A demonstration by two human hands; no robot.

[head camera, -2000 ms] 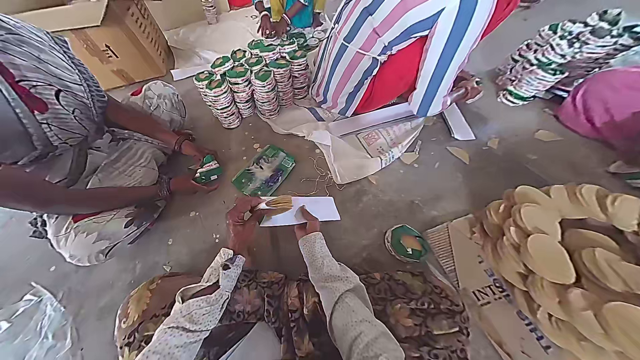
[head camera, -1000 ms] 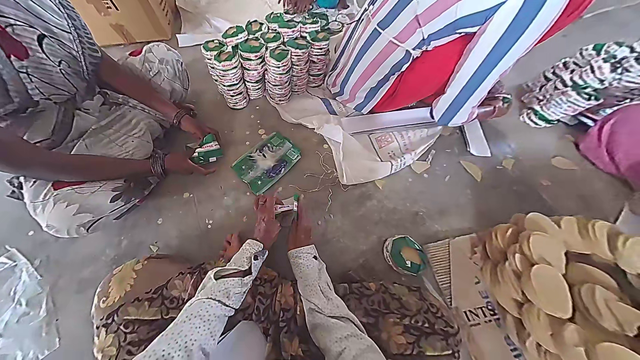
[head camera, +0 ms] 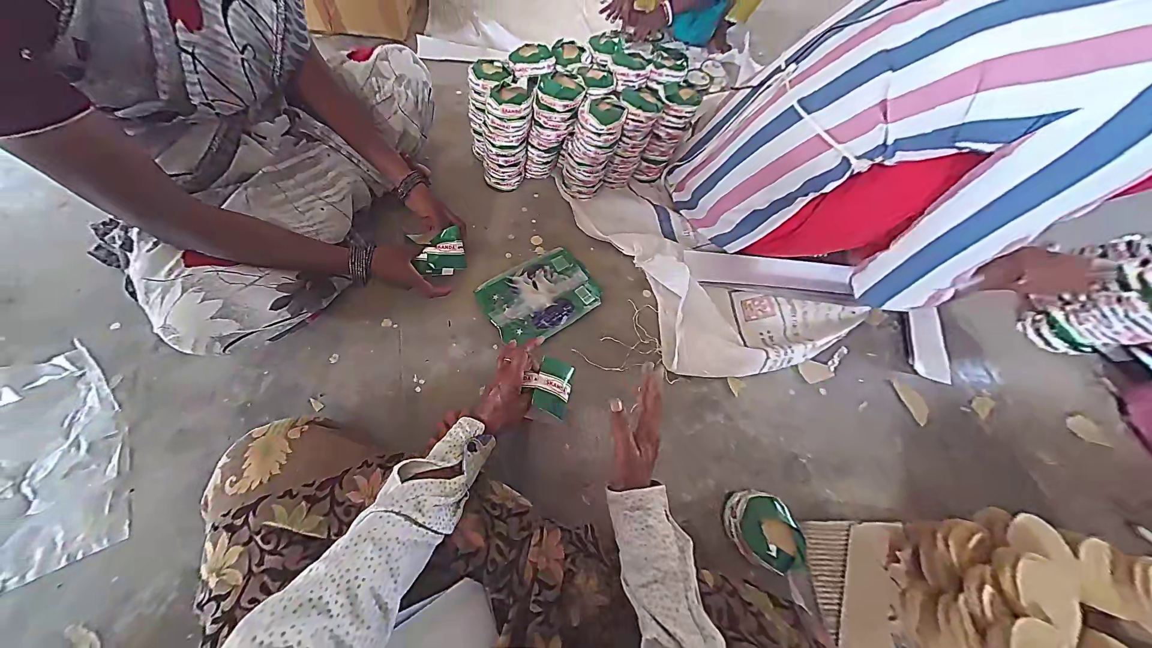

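Note:
A small green packet with a white and red band [head camera: 550, 387] is in my left hand [head camera: 506, 389], held by its left side. To the right of it my right hand [head camera: 636, 432] is raised with its fingers apart, touching nothing. Just beyond the packet lies a flat stack of printed green wrapper sheets [head camera: 540, 292] on the floor. Loose threads [head camera: 630, 342] lie to the right of the sheets. A round green-topped bundle [head camera: 765, 533] rests near my right knee, at the edge of the cardboard.
Stacks of green-topped round bundles [head camera: 598, 144] stand beyond the wrappers. At left a co-worker's hands [head camera: 405, 270] hold a similar green packet. A person in striped cloth sits at right by a white sack [head camera: 720, 346]. Many tan oval pieces [head camera: 999, 576] are heaped on cardboard at lower right.
The white paper and brown sticks in my hands two seconds ago no longer show; a banded green packet is in my left hand. My right hand has come away from my left, to the right.

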